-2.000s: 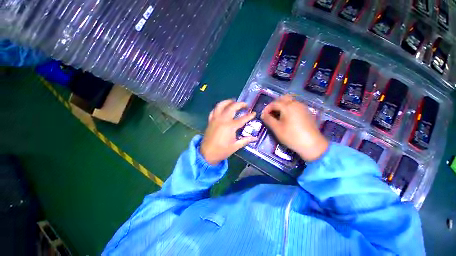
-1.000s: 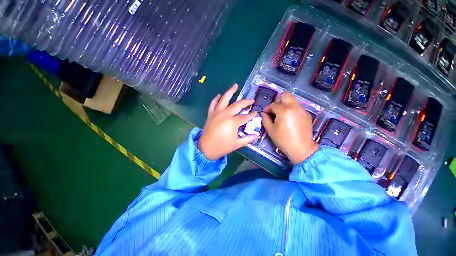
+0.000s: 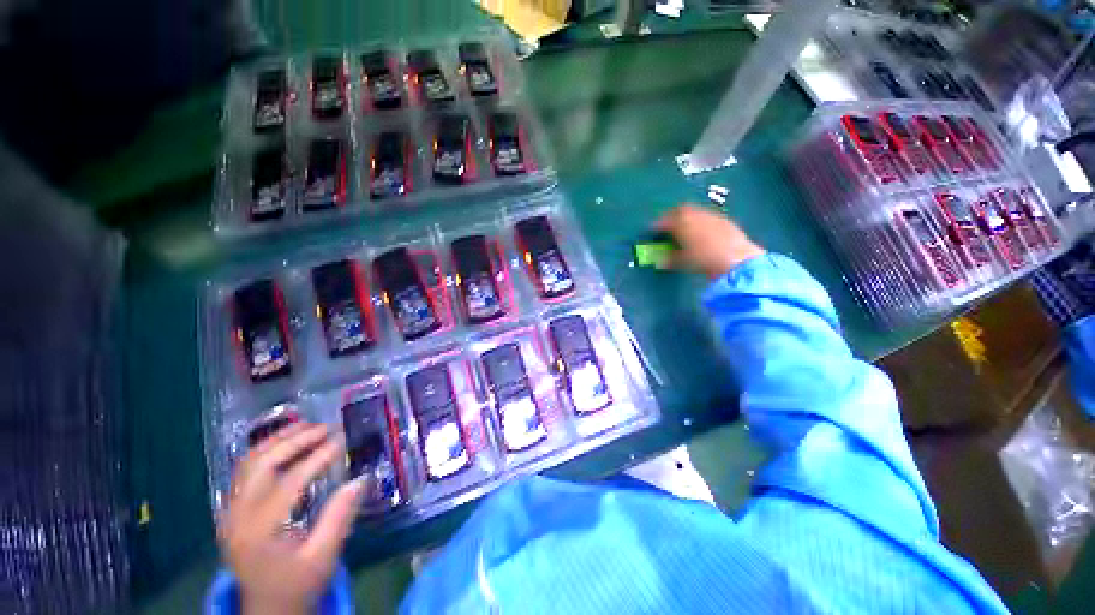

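A clear plastic tray (image 3: 462, 348) lies in front of me with black, red-edged phones in two rows, backs up. My left hand (image 3: 282, 499) is over the tray's near left pocket, fingers spread, partly hiding a phone (image 3: 274, 423); whether it grips the phone is unclear. My right hand (image 3: 708, 240) is beyond the tray's right side, with its fingertips on a green battery (image 3: 652, 254) at the bench. Its grip is partly hidden.
A second phone tray (image 3: 360, 136) lies behind the first. A metal post (image 3: 751, 90) stands at the back. A tray stack with red phones (image 3: 937, 210) is at right, a ribbed tray stack (image 3: 60, 445) at left. Small white parts (image 3: 718, 193) lie near the post. Another person's sleeve (image 3: 1084, 360) shows at far right.
The view has swung right. My right hand has left the near left phone and reached to the green battery on the bench. My left hand stays by the near left pocket, fingers more spread.
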